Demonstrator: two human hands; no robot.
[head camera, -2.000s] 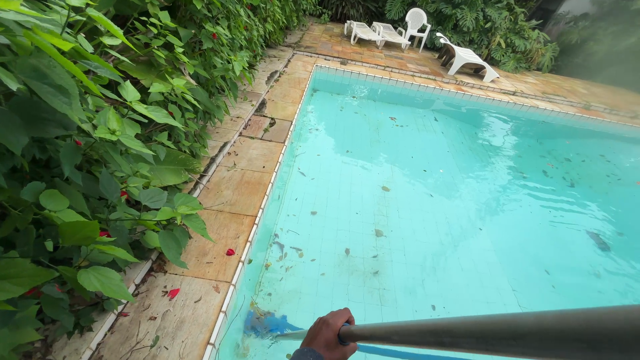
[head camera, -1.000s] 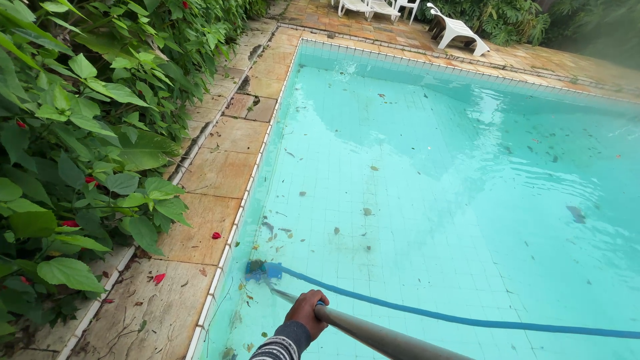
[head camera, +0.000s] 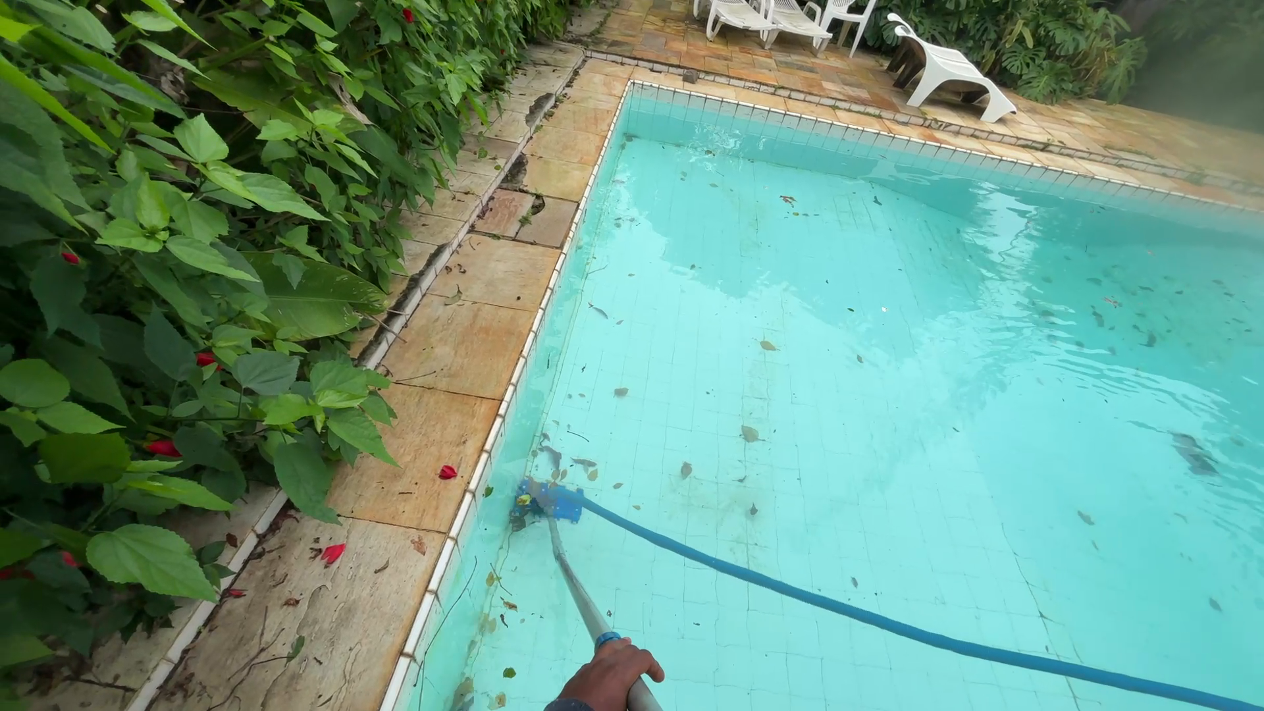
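My left hand (head camera: 610, 677) is at the bottom edge of the head view, closed around a grey metal telescopic pole (head camera: 583, 593) near its blue collar (head camera: 606, 640). The pole slopes down into the water to a blue pool vacuum head (head camera: 561, 502) on the tiled pool floor, close to the left wall. A blue hose (head camera: 790, 590) runs from the head toward the lower right. Brown leaves (head camera: 750, 434) and other debris lie around the vacuum head and across the floor. My right hand is out of view.
Stone paving (head camera: 456, 346) with a white tiled pool edge (head camera: 502, 405) runs along the left, bordered by leafy bushes (head camera: 197, 257) with red flowers. White plastic loungers (head camera: 948, 67) and a white chair (head camera: 847, 12) stand beyond the far edge.
The pole has swung from lying toward the right to a steeper angle, with my left hand still on it. The vacuum head has moved slightly farther along the left wall.
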